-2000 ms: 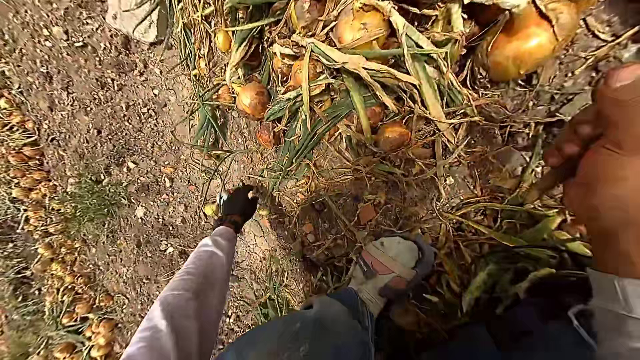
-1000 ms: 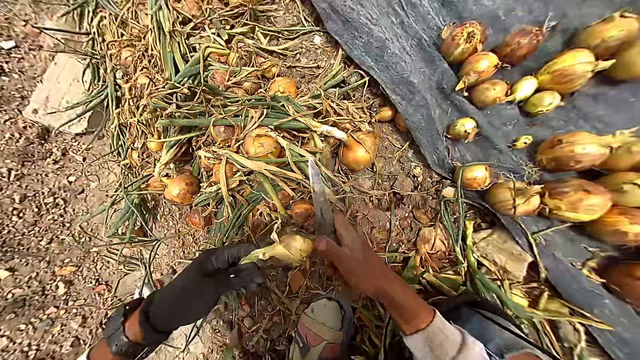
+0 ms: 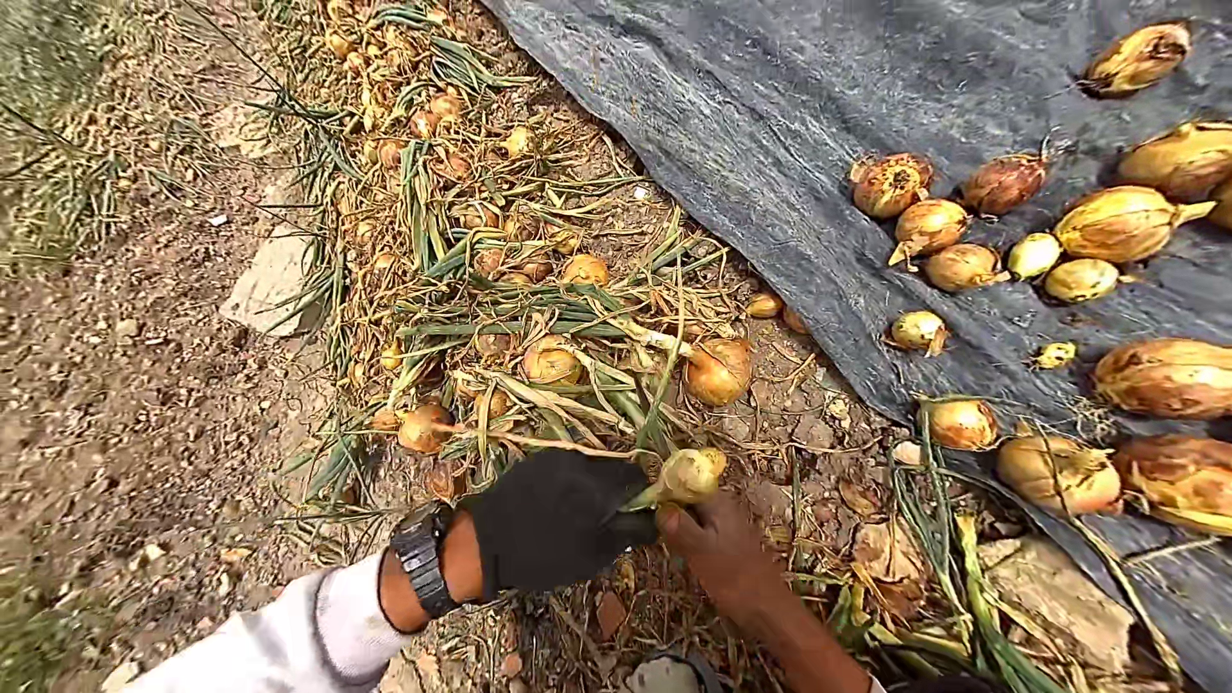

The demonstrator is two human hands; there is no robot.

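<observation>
In the head view, my left hand (image 3: 558,520), in a black glove, grips the green neck of a small pale onion (image 3: 691,475). The bulb points to the right, with a little root tuft at its end. My bare right hand (image 3: 717,549) is just below it, fingers curled, thumb against or very near the bulb. Whether it holds anything is hidden; no knife blade can be made out. Beyond my hands, onions with dried and green tops lie on the soil, a large golden onion (image 3: 719,372) among them.
A dark grey sheet (image 3: 770,144) covers the ground at right, bearing several trimmed onions (image 3: 1121,223). Flat stones lie at the left (image 3: 274,279) and lower right (image 3: 1059,602). Cut green leaves (image 3: 982,597) lie near the sheet's edge. A shoe (image 3: 664,674) shows at the bottom.
One second ago my right hand held a knife upright beside the small onion; the blade is now out of sight. My gloved hand has come in from the lower left onto the neck. The view has shifted.
</observation>
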